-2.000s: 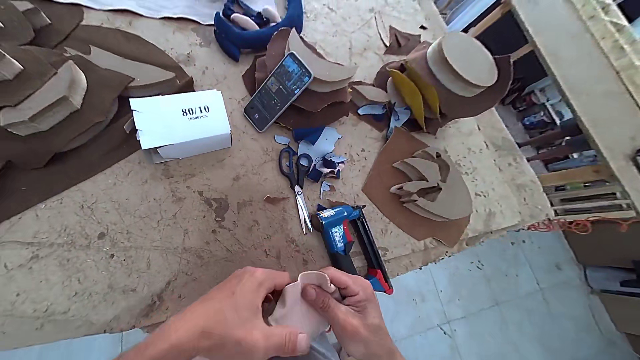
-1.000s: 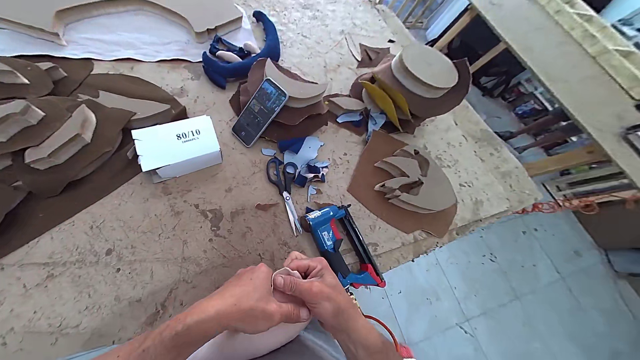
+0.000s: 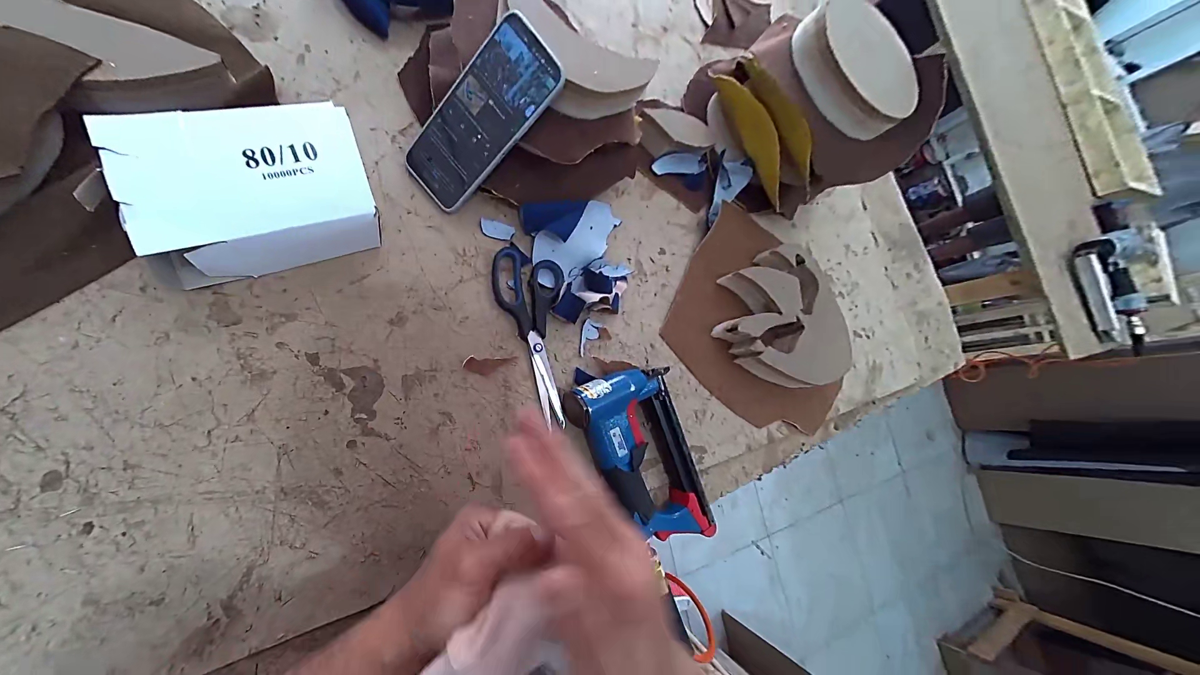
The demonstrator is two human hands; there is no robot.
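Note:
At the bottom middle, my left hand is closed on a pale piece of fabric or foam, partly hidden by the hands. My right hand, blurred, is beside it with its fingers extended upward; whether it also grips the piece cannot be told. Just beyond the right fingertips lie dark-handled scissors, blades towards me. A blue and black pneumatic stapler with red parts rests at the table edge, right of the scissors. Blue and white fabric scraps lie above the scissors.
A white cardboard box stands at left beside brown padded pieces. A phone leans on brown and beige pieces. Yellow pieces and beige discs are at upper right. Cut foam shapes lie on brown material. An orange hose hangs beyond the edge.
My right hand has gone from gripping the pale piece beside my left hand to extended fingers. The scissors and stapler have stayed on the table.

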